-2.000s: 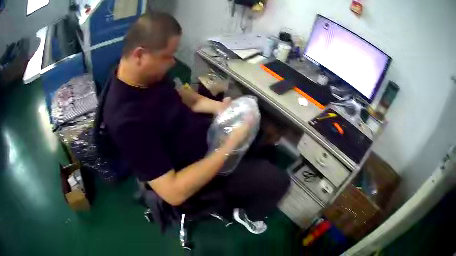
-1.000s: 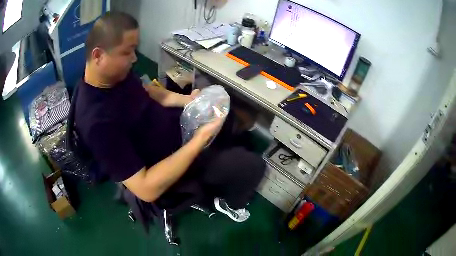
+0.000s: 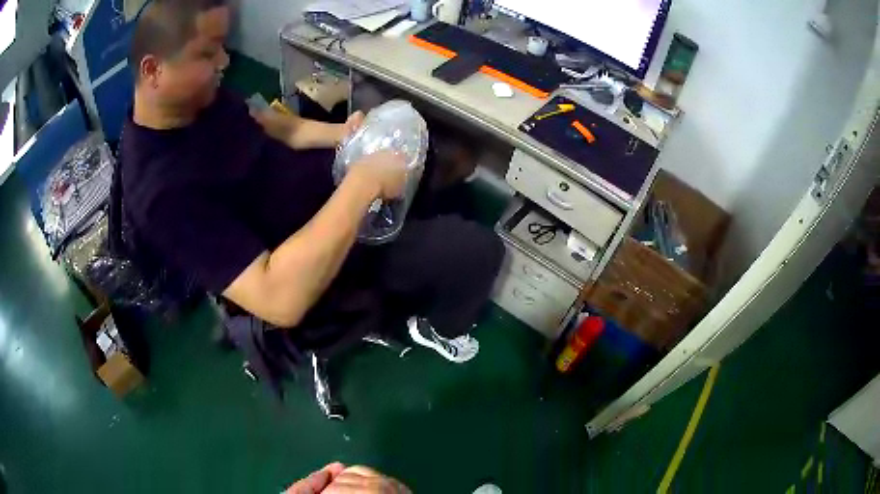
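Note:
A bulging clear plastic bag (image 3: 400, 135) is held on the lap of a seated person in black (image 3: 207, 193). One of that person's hands supports its far side, and the other is at its opening or front; which is unclear. My left hand (image 3: 352, 480) shows only as a small strip of skin and fingers at the bottom edge, well below the bag and not touching it. The rest is cut off, so what it holds, if anything, is hidden. My right hand is not in view.
A grey desk (image 3: 463, 101) carries a keyboard (image 3: 482, 58), monitor and black mat (image 3: 593, 145). Its open drawer (image 3: 550, 236) holds scissors. A cardboard box (image 3: 646, 289) and red bottle-like item (image 3: 579, 343) stand beside it. A door frame (image 3: 762, 275) bounds the right; a small box (image 3: 118, 371) is left.
The view has shifted, so the desk and person sit higher and further left. The person's near hand has moved over the bag. My hand has appeared at the bottom edge.

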